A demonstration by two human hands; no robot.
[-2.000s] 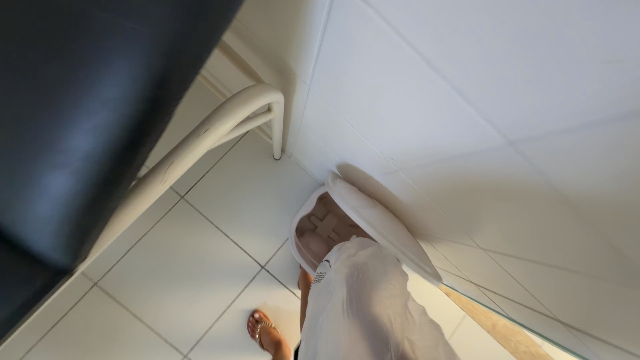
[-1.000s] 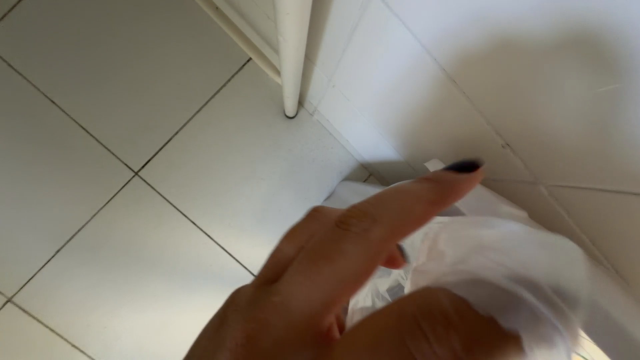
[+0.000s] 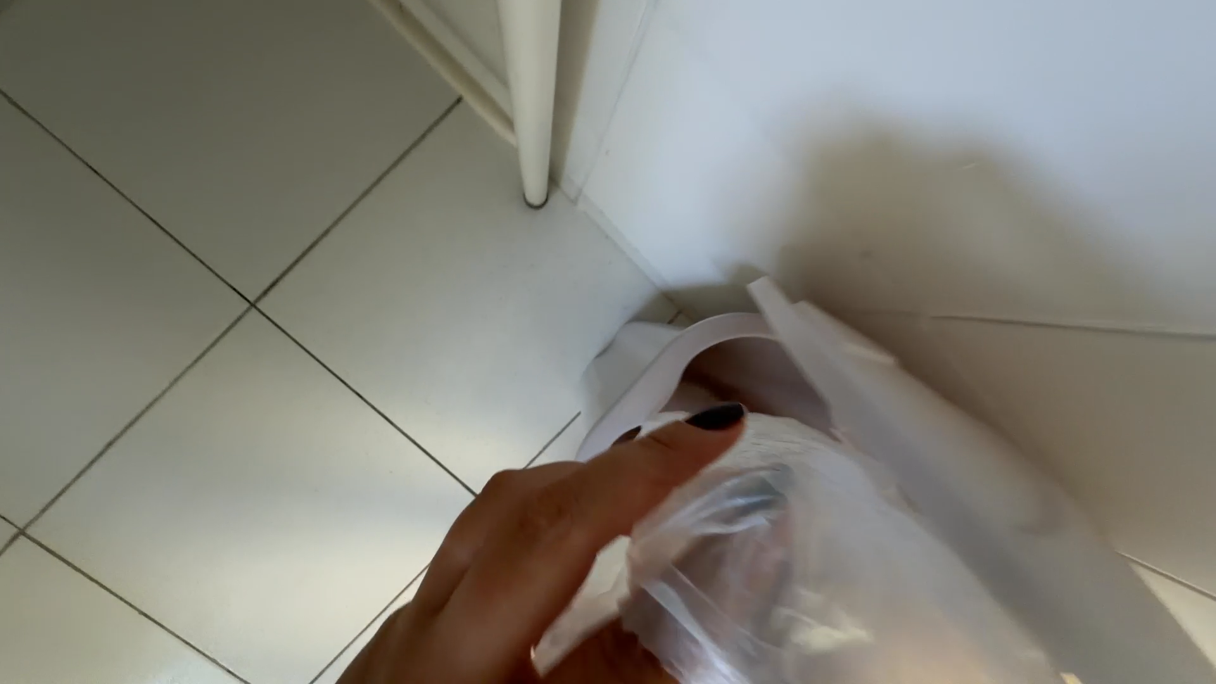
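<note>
My left hand (image 3: 541, 541), with dark nail polish, reaches in from the bottom. Its fingers hold the bunched edge of a translucent plastic bag (image 3: 855, 551). Part of the hand is hidden behind the plastic. The bag lies over the opening of a white bin (image 3: 655, 385), whose inside looks brownish. Leaning open to the right of the bag is the bin's white lid (image 3: 959, 475). Blurred skin-coloured tones show through the bag, and what they belong to is unclear. My right hand cannot be made out.
A white tubular metal leg (image 3: 534, 104) stands on the tiled floor (image 3: 370, 275) above the bin. The tiled wall (image 3: 703, 152) rises close behind the bin and its lid. A soft shadow falls on the wall.
My left hand has come into view since the first frame and now holds the bag's edge. Since the second frame its raised finger has lowered onto the bag. The view has moved closer to the bin.
</note>
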